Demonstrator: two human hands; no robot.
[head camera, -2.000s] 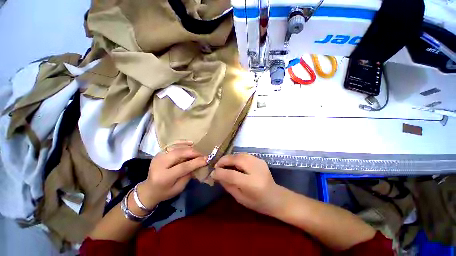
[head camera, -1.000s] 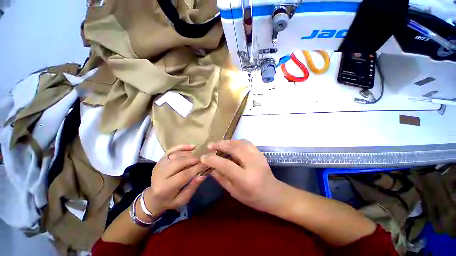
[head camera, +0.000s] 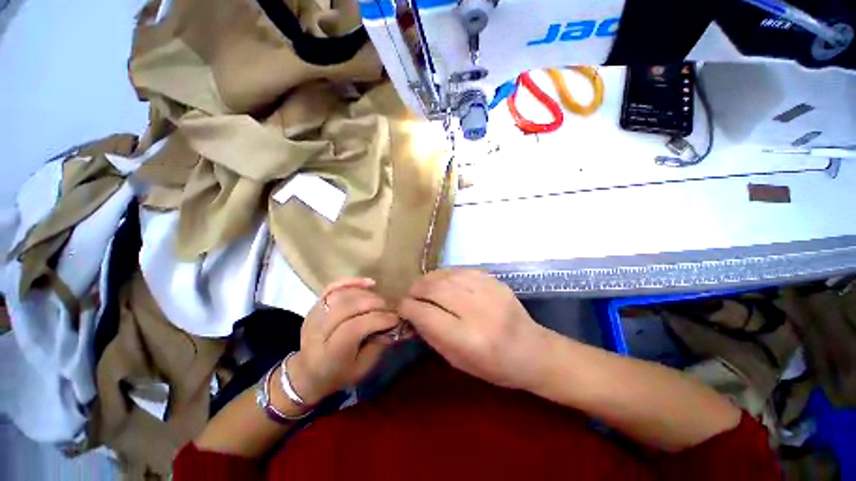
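A khaki garment (head camera: 333, 230) with white lining (head camera: 192, 287) lies in a heap on the left of the machine table. Its folded edge (head camera: 438, 211) runs from the lit needle area (head camera: 449, 131) down to my hands at the table's front edge. My left hand (head camera: 343, 333), with a ring and bracelets, pinches the lower end of the khaki cloth. My right hand (head camera: 474, 324) pinches the same edge close beside it. The fingertips nearly touch and hide the held bit of cloth. A white paper label (head camera: 314, 194) lies on the khaki.
The white sewing machine head (head camera: 554, 33) stands behind. Red (head camera: 535, 108) and orange loops (head camera: 577, 91), a black phone (head camera: 657, 99) with a cable, and a brown patch (head camera: 769, 193) are right of the needle. A measuring tape (head camera: 601, 278) edges the table. A blue container (head camera: 615, 329) holds cloth below.
The camera view has shifted, so the machine sits further up and left. My hands stay together on the khaki edge; the small white mark seen between them earliest no longer shows.
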